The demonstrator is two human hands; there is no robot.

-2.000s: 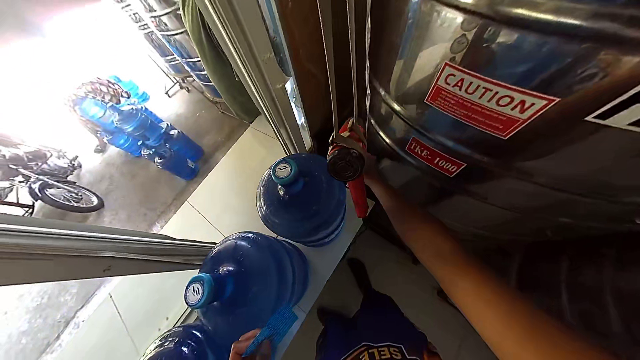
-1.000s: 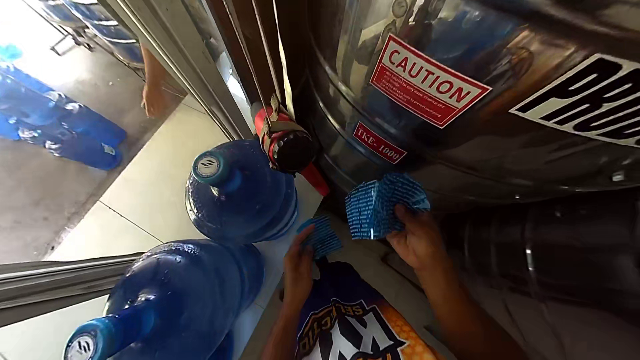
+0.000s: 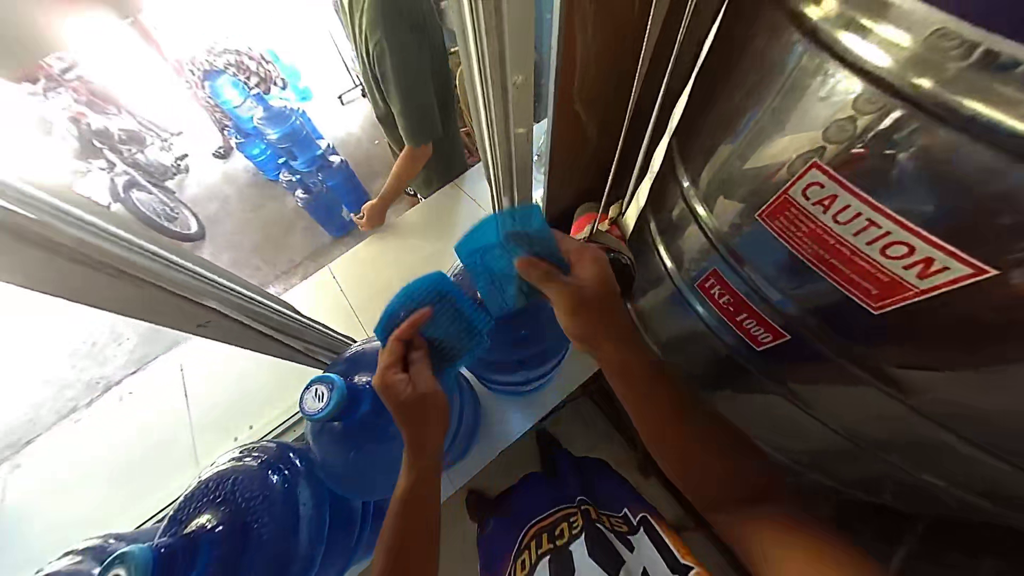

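Observation:
My left hand [image 3: 412,384] holds a blue printed plastic piece [image 3: 448,324], likely a bottle-neck seal, between thumb and fingers. In my right hand [image 3: 580,292] is a stack of similar blue printed plastic pieces [image 3: 504,248], held over the farthest blue water jug [image 3: 520,344], hiding its neck and cap. The middle blue water jug [image 3: 352,440] stands capped just behind and left of my left hand. A nearer blue water jug [image 3: 240,512] has beads of water on its shoulder, its cap partly cut off at the frame's lower edge.
A large steel tank [image 3: 848,360] with red warning labels rises at the right. A red and black object [image 3: 600,240] hangs strapped beside it. Beyond the metal door frame [image 3: 160,264], a person [image 3: 404,96] reaches toward stacked blue jugs [image 3: 288,144]; a motorcycle [image 3: 148,176] stands outside.
Both hands have moved from in front of my torso to over the jugs, each still holding blue plastic. Two seconds ago my right hand was at the strapped red object. The person outside shows more fully.

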